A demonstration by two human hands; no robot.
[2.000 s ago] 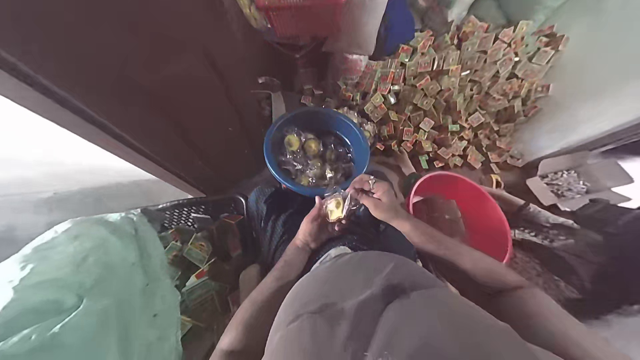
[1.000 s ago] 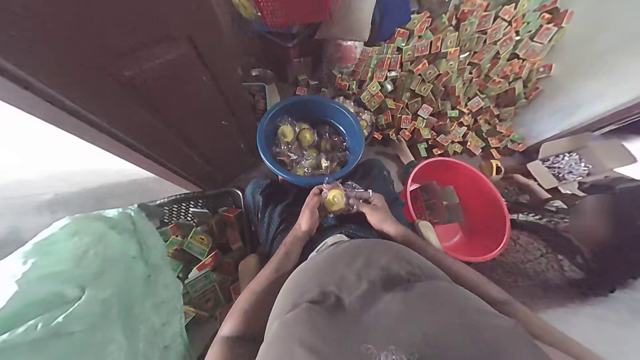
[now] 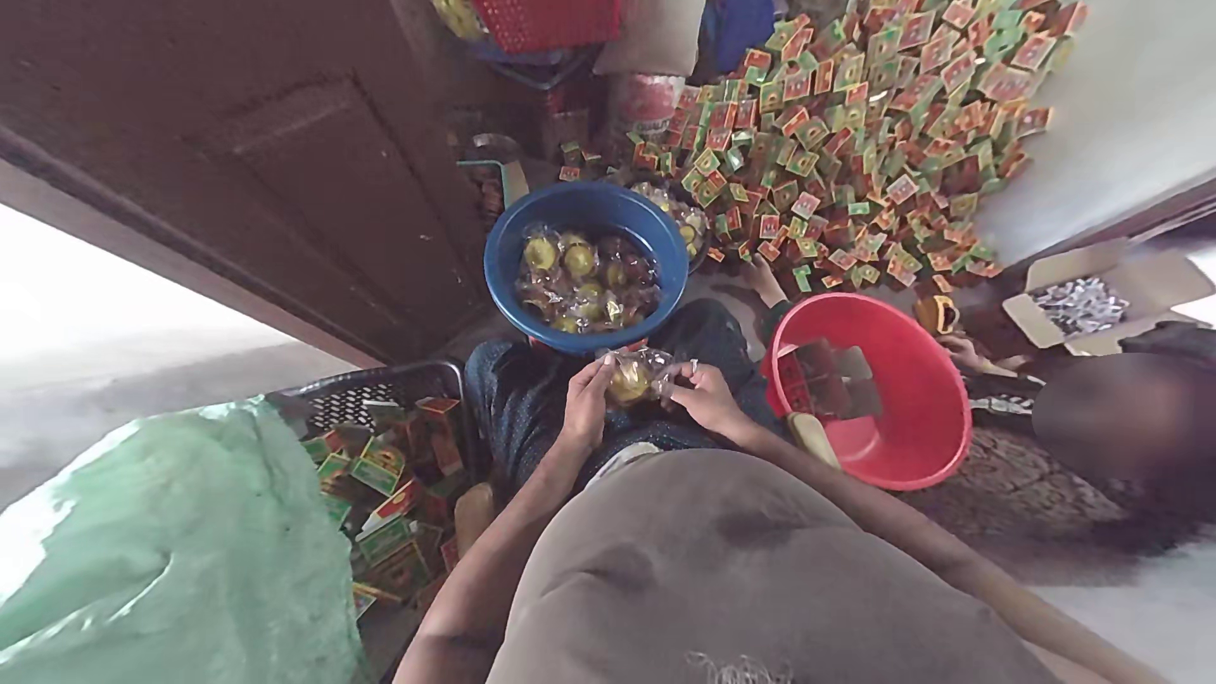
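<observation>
Over my lap, just below the blue plastic basin, a yellow item in clear plastic wrap is held between both hands. My left hand grips its left side with thumb and fingers. My right hand, with a ring on one finger, pinches the wrap at the right. Several similar wrapped yellow items lie in the basin, with darker ones at its right. To the right stands a red plastic tub holding some small reddish-brown boxes.
A black crate of small printed boxes stands at left beside a green sack. A large heap of small boxes covers the floor ahead. Another person is at right, near an open carton of small silvery pieces. A brown door is upper left.
Both hands stay over the lap with a wrapped yellow item between them. The red tub's tilt or position looks slightly changed since the earliest frame.
</observation>
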